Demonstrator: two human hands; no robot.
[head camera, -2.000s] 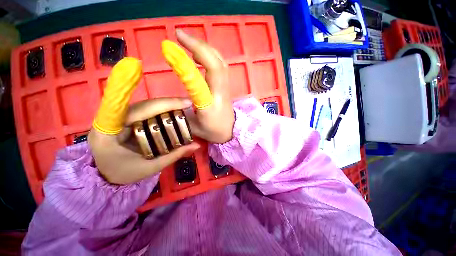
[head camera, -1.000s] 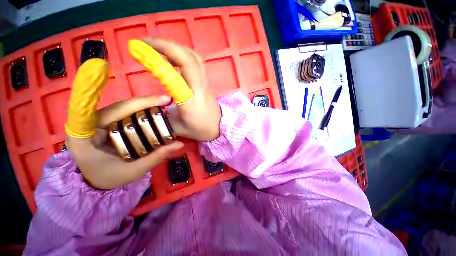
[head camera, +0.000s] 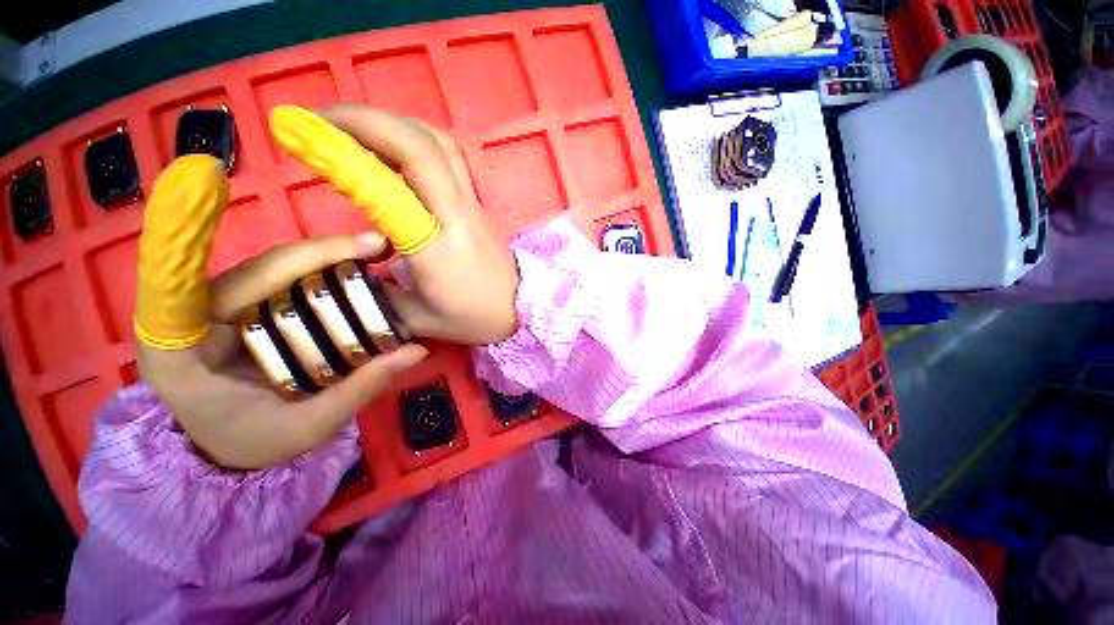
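Note:
My left hand (head camera: 244, 379), with a yellow finger cot on the thumb, grips a row of several watch bodies (head camera: 320, 327), gold side edges facing up, above the red tray. My right hand (head camera: 446, 263), with a yellow finger cot on one digit, is at the right end of the row; its other fingers are partly hidden, so its hold cannot be told. The red tray (head camera: 422, 76) has square pockets, some with black watch bodies (head camera: 114, 167) at the upper left and others (head camera: 429, 416) at the near edge.
Right of the tray, a clipboard sheet (head camera: 696, 128) bears stacked watch bodies (head camera: 743, 154) and pens (head camera: 797, 248). Beyond are a blue bin (head camera: 684, 64), a calculator (head camera: 858, 64), a white tape dispenser (head camera: 928, 183) and more red trays (head camera: 870, 388).
The whole view has shifted, so tray, clipboard and hands appear further left and slightly higher. The left hand keeps its grip on the row; both hands stay close together.

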